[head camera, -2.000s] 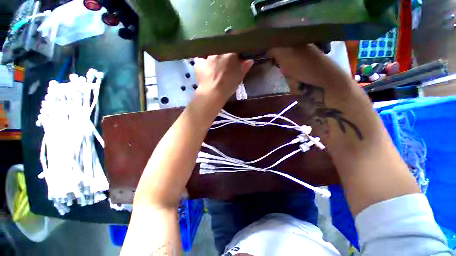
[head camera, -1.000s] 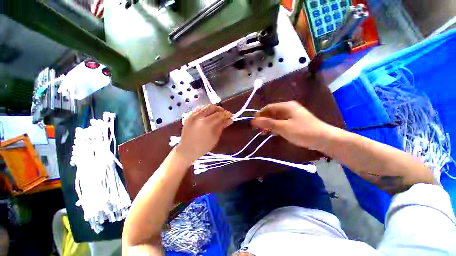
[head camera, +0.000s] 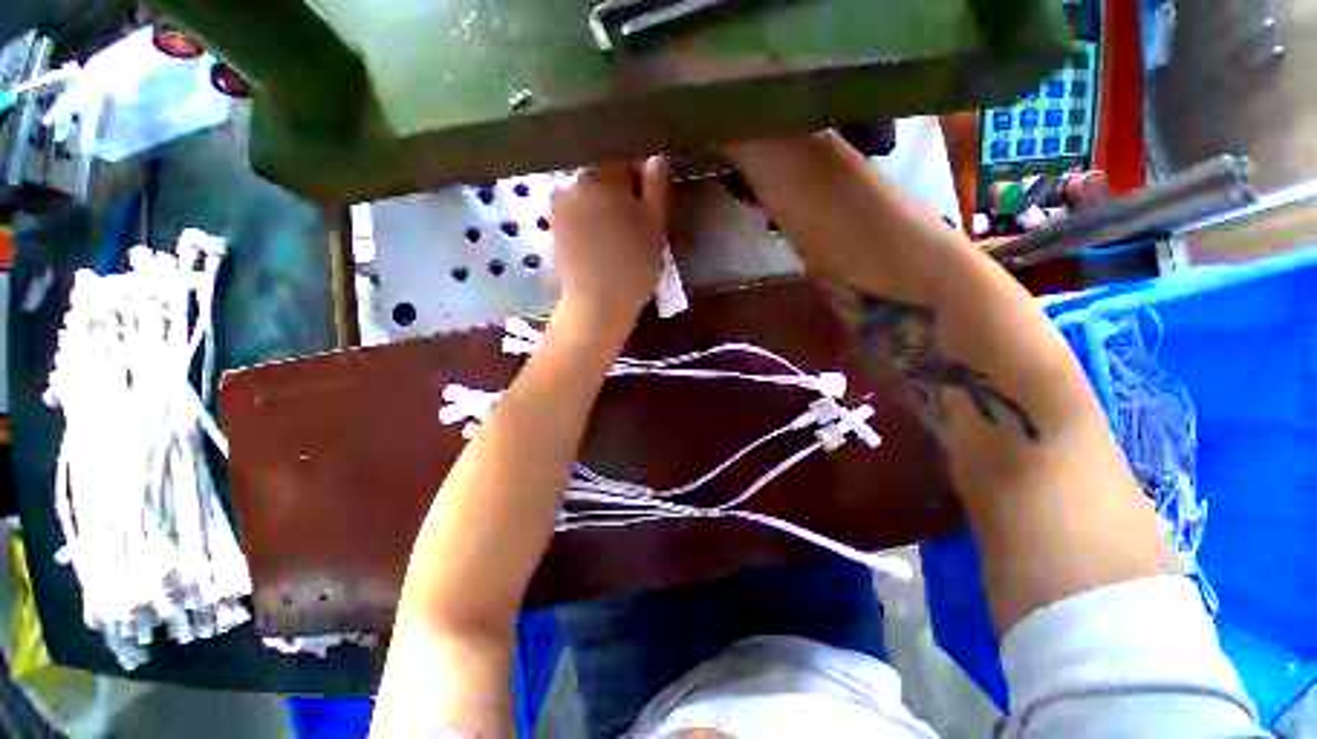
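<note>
Several white cable leads (head camera: 722, 510) lie loose on the reddish-brown work board (head camera: 347, 477), with small white connectors (head camera: 835, 416) at their ends. My left hand (head camera: 613, 231) is at the front edge of the press head, over the perforated plate (head camera: 470, 253); a white lead end (head camera: 670, 285) hangs just right of it. Its fingertips are partly hidden, so its grip cannot be told. My right forearm (head camera: 924, 332) reaches under the press head (head camera: 650, 116); the right hand is mostly hidden beneath it. The fixture is mostly hidden too.
A thick white cable bundle (head camera: 137, 448) lies on the dark green bench (head camera: 267, 260) at left. A large blue bin (head camera: 1257, 375) with tangled leads is at right. Grey metal bars (head camera: 1141, 210) stick out above it. An orange-red control panel (head camera: 1043, 108) stands behind.
Both hands have moved from above the board, where they handled leads, up to the press head. The right hand has gone under it. The camera view has turned and shifted.
</note>
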